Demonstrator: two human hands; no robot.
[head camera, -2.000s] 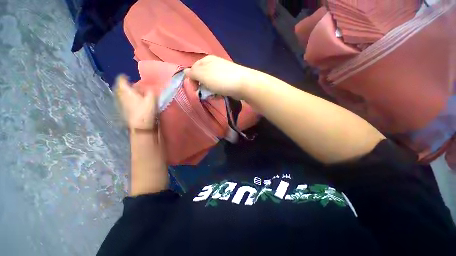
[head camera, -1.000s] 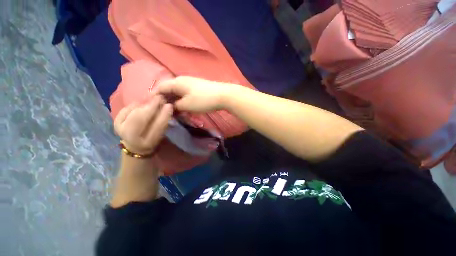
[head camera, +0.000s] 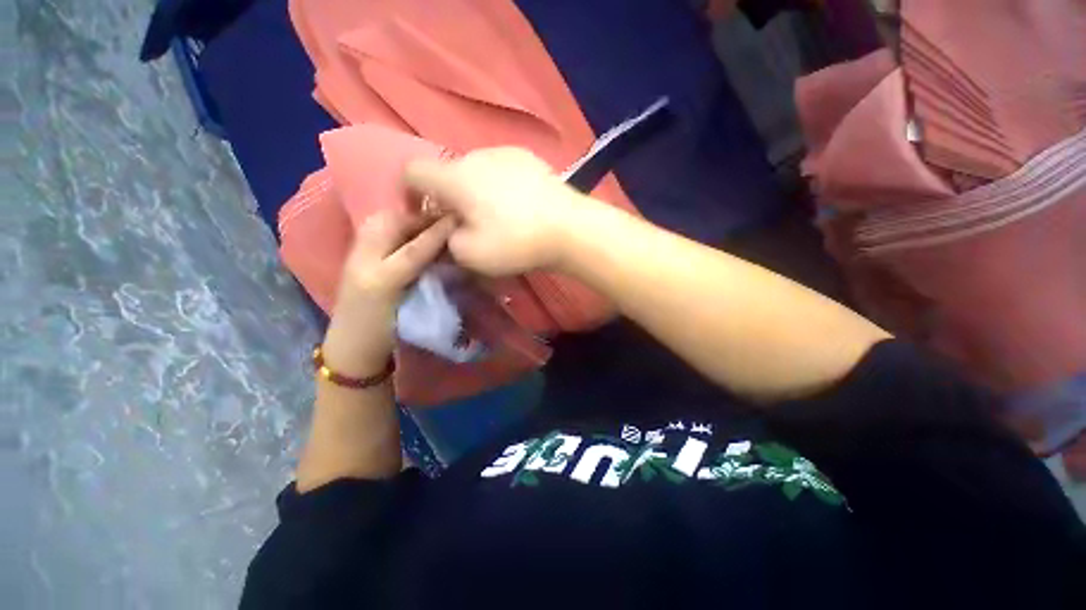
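Note:
A layered bundle of salmon garment pieces (head camera: 441, 72) lies on the dark blue surface in front of me, its striped edges near my hands. My left hand (head camera: 387, 265), with a bracelet at the wrist, and my right hand (head camera: 500, 212) meet over the bundle's near part. Their fingers are closed together on a narrow strip (head camera: 617, 138), dark and whitish, whose loose end sticks out past my right hand to the upper right. The part between my fingers is hidden. A crumpled pale blue-white cloth (head camera: 432, 317) shows just below my hands.
A large stack of salmon pieces (head camera: 977, 286) with striped layered edges stands at the right. Dark navy fabric (head camera: 208, 14) lies at the top left beside the blue surface (head camera: 667, 72). The grey floor (head camera: 131, 298) runs down the left side.
My hands have come together over the bundle. The dark strip hung below my right hand earlier and now points to the upper right. The pale cloth is bunched below my hands.

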